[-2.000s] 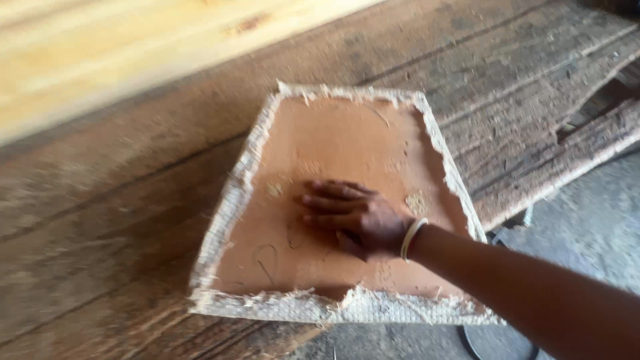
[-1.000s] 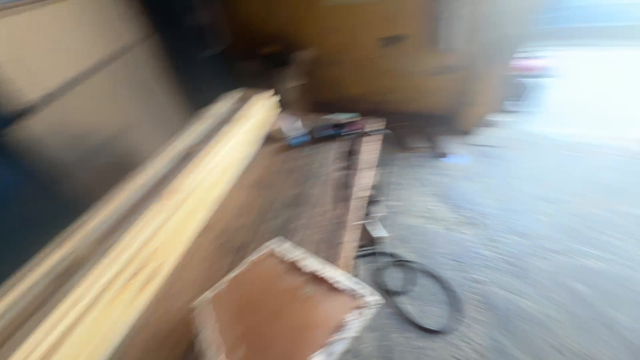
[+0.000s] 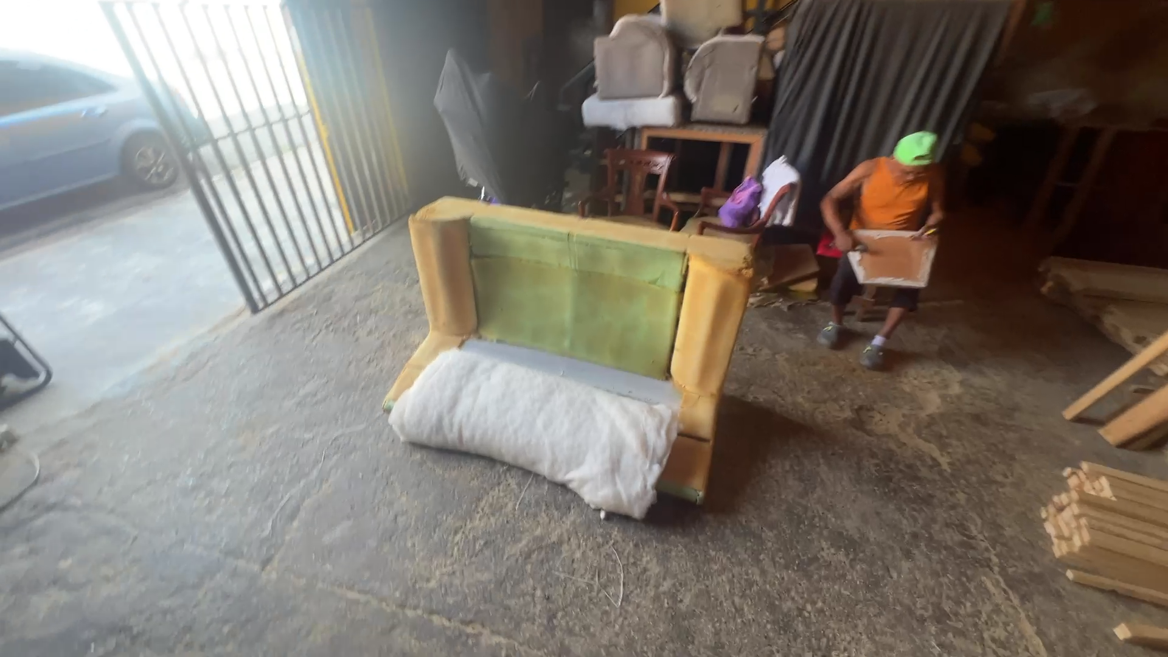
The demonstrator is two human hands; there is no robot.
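Observation:
Neither my left hand nor my right hand shows in the head view. In the middle of the floor stands a sofa frame (image 3: pixel 575 301) padded in yellow and green foam. A thick roll of white batting (image 3: pixel 534 424) lies along its front, over the seat edge. At the right, a person in a green cap (image 3: pixel 883 214) sits bent over a board (image 3: pixel 894 259) with a pale fabric edge and a brown middle, both hands on it.
Behind the sofa frame are a wooden chair (image 3: pixel 639 178), a purple bag (image 3: pixel 741 203) and stacked upholstered seat pieces (image 3: pixel 634 64). A barred metal gate (image 3: pixel 265 137) stands at the left, with a car (image 3: pixel 64 128) beyond. Wooden strips (image 3: pixel 1109 525) lie stacked at the right edge.
The view has swung from the workbench to the wider workshop floor. My hand, which lay flat on a fabric-edged board two seconds ago, is out of view.

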